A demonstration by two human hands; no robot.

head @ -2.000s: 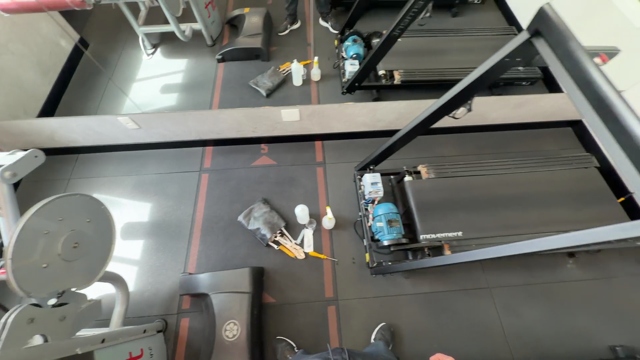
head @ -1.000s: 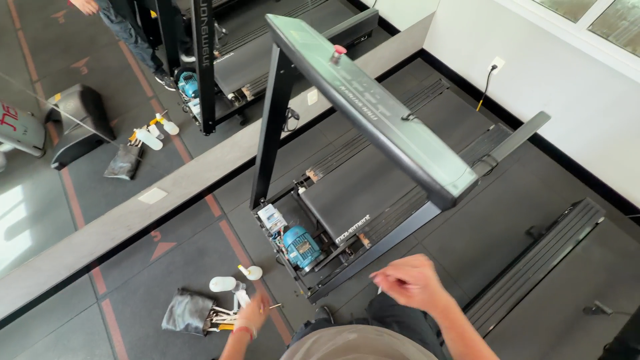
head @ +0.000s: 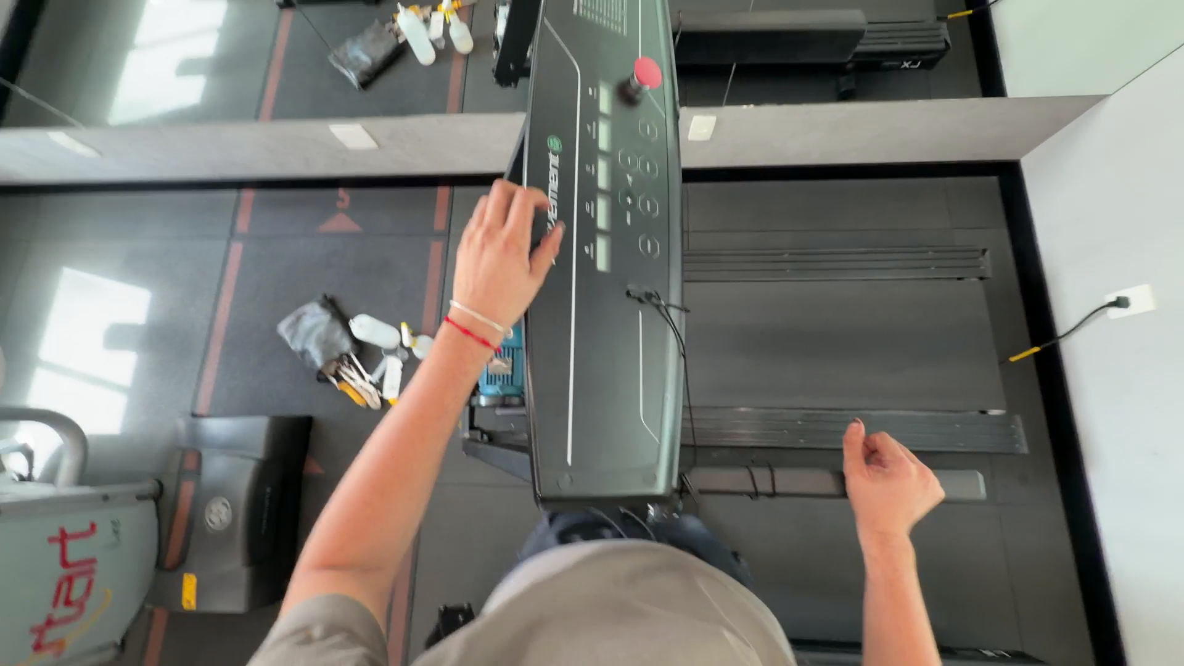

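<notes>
My left hand (head: 504,250) is at the left edge of the treadmill console (head: 601,370), its fingers apart and curved; whether it touches the edge I cannot tell. My right hand (head: 890,481) is loosely curled above the treadmill's side rail, at the lower right; whether something small is in it I cannot tell. A red stop button (head: 647,73) stands on the console's upper part, and a thin black cable (head: 683,356) lies over its right side. Part of a blue electric motor (head: 500,375) shows below the left wrist. The running belt (head: 837,342) stretches to the right of the console.
On the floor at left lie a dark pouch (head: 319,331), hand tools (head: 356,381) and a white bottle (head: 375,331). A black motor cover (head: 264,509) sits nearer me, beside a gym machine (head: 79,564). A mirror runs behind. A plug (head: 1120,302) is in the right wall.
The view has swung and come over the console. My left hand has moved from near the floor tools to the console's left edge. My right hand is now over the treadmill's side rail.
</notes>
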